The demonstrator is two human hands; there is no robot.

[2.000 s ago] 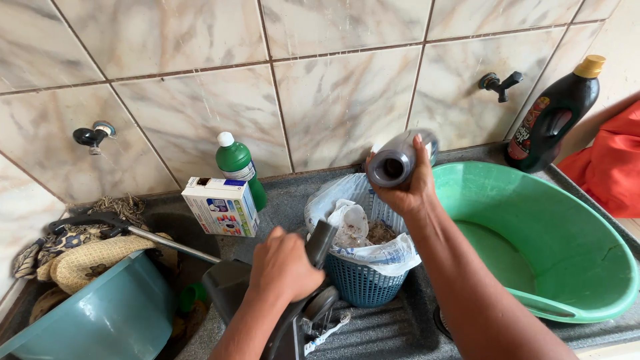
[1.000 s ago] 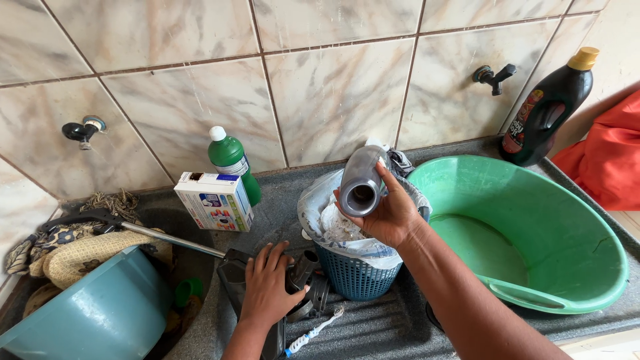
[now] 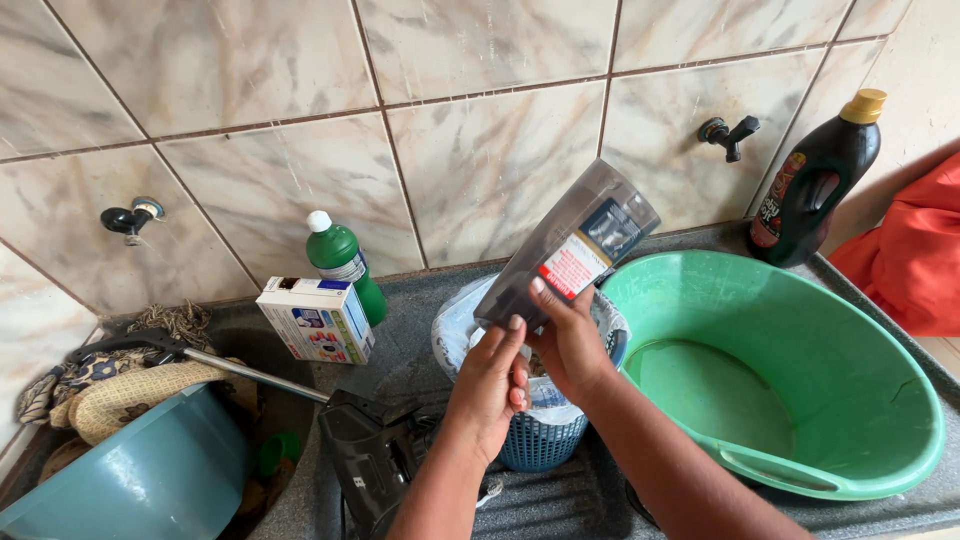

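A translucent grey plastic canister (image 3: 555, 232), likely a vacuum's dust container, tilts over a blue mesh wastebasket (image 3: 544, 442) lined with a plastic bag (image 3: 465, 315). My right hand (image 3: 574, 345) grips it from below, its thumb by the label. My left hand (image 3: 491, 382) touches the canister's lower end with its fingertips; whether it bears any weight cannot be told. Below and left of my left hand lies a black vacuum cleaner body (image 3: 371, 457) with a metal tube (image 3: 255, 375). A toothbrush head (image 3: 489, 493) shows beside my left wrist.
At right stands a large green tub (image 3: 810, 360), with a dark bottle (image 3: 817, 180) and red fabric (image 3: 907, 247) behind. A green bottle (image 3: 345, 262) and a box (image 3: 319, 319) stand at centre left. A blue-grey basin (image 3: 142, 472) and cloths (image 3: 135, 390) fill the left sink. Two taps project from the tiles.
My left hand has left the vacuum body and come up to the canister. The canister has turned, so its side and label now face me instead of its round opening.
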